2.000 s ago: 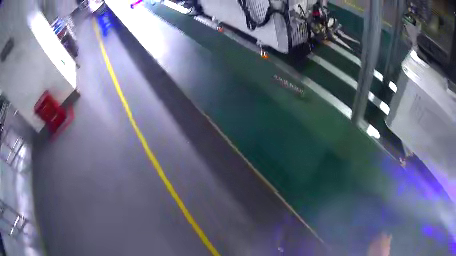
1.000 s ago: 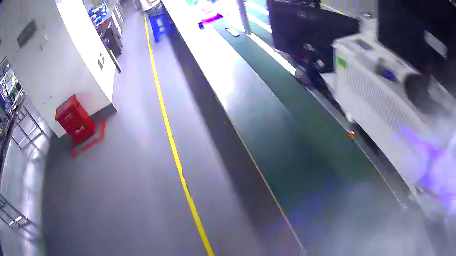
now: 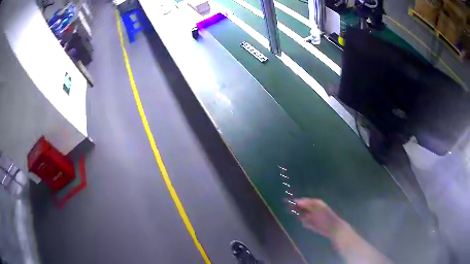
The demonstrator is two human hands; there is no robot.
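My right hand (image 3: 322, 219) reaches in from the lower right over the green bench mat. It is bare and somewhat blurred. Its fingertips are closed around a narrow dark strip (image 3: 285, 180) with a row of short bright marks, seen against the mat. The strip's outline is hard to make out. My left hand is not in view.
The green-topped bench (image 3: 242, 121) runs away to the upper left, with a power strip (image 3: 254, 52) and a magenta object (image 3: 212, 21). A dark monitor (image 3: 391, 87) stands right. A red box (image 3: 50, 164) and blue stool (image 3: 132, 24) are on the floor.
The view has shifted along the bench. My right hand, only a blurred bit at the bottom edge two seconds ago and unseen one second ago, now shows with the strip.
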